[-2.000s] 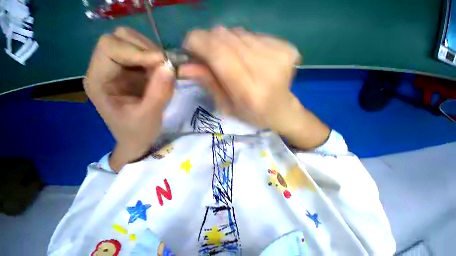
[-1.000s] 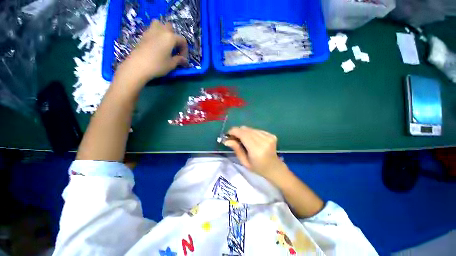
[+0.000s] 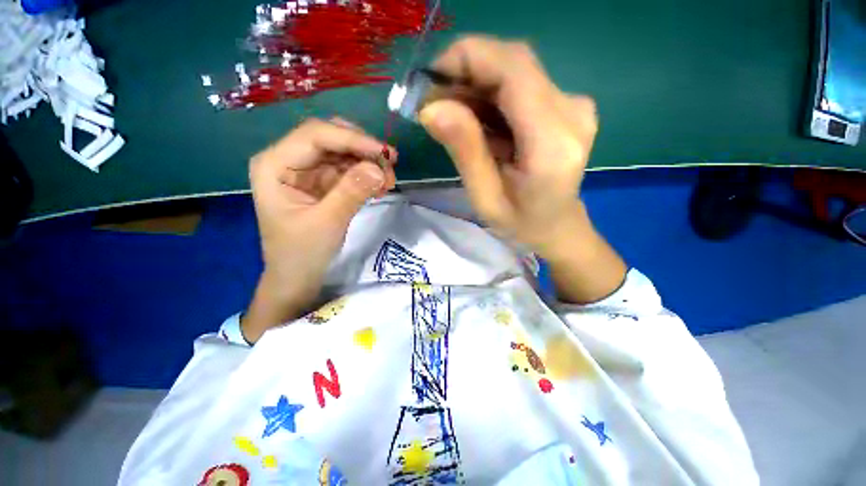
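My left hand (image 3: 318, 185) is above the lap at the table's edge, thumb and finger pinched on the end of a red lead (image 3: 386, 142). My right hand (image 3: 517, 128) is just right of it and higher, a little blurred, with a small metal tool (image 3: 418, 93) in its fingers. A white tab (image 3: 397, 97) shows at the tool's left side, and the red lead runs down from it to my left fingertips. A thin silver rod (image 3: 424, 36) sticks up from my right fingertips. The tool's jaws are too blurred to tell.
A pile of red leads with silver-white ends (image 3: 332, 43) lies on the green table (image 3: 665, 85). A heap of white strips (image 3: 57, 81) is at the far left. A small scale (image 3: 837, 71) is at the far right. The table's pale edge runs below the hands.
The view has moved closer to the lap. My left hand has left the blue tray of dark parts and come beside my right hand, with a red lead now between them.
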